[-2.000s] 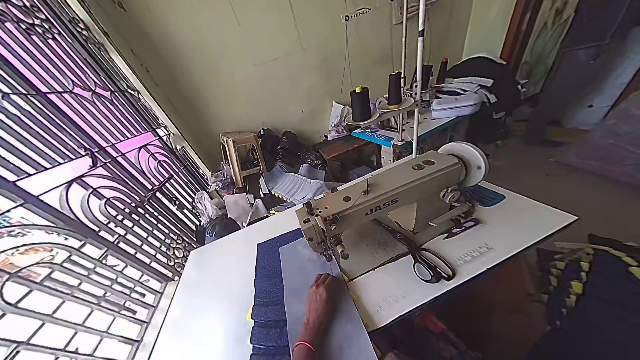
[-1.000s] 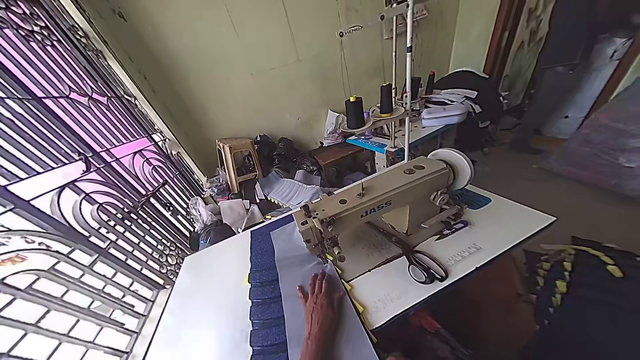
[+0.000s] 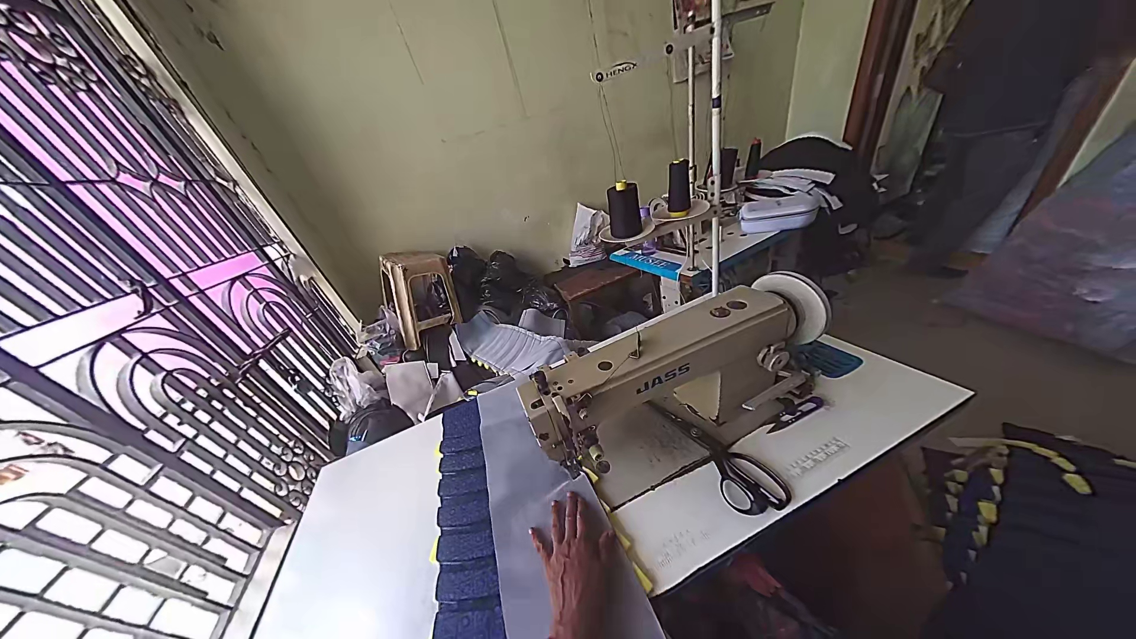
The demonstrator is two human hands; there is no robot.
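My left hand (image 3: pixel 575 568) lies palm down on a light grey cloth (image 3: pixel 524 479), fingers spread, just in front of the needle area of a beige JASS sewing machine (image 3: pixel 674 355). The cloth runs under or beside the machine's head; the exact contact at the needle is hidden. A dark blue pleated strip (image 3: pixel 466 532) with yellow bits along its edge lies at the cloth's left side. More yellow edging (image 3: pixel 632 555) shows along the right side. Black-handled scissors (image 3: pixel 750 484) rest on the machine bed, right of my hand. My right hand is out of view.
The white table (image 3: pixel 355 532) borders a metal grille (image 3: pixel 160 337) on the left. Behind are a plastic stool (image 3: pixel 419 297), dark bags, thread cones (image 3: pixel 625 211) and a second machine table (image 3: pixel 652 263). Dark cloth with yellow pieces (image 3: pixel 1047 532) lies at right. A person (image 3: pixel 1003 115) stands in the right background.
My left hand has gone from bunched fingers near the needle to lying flat and spread on the grey cloth. Yellow edging now shows along the cloth's right side.
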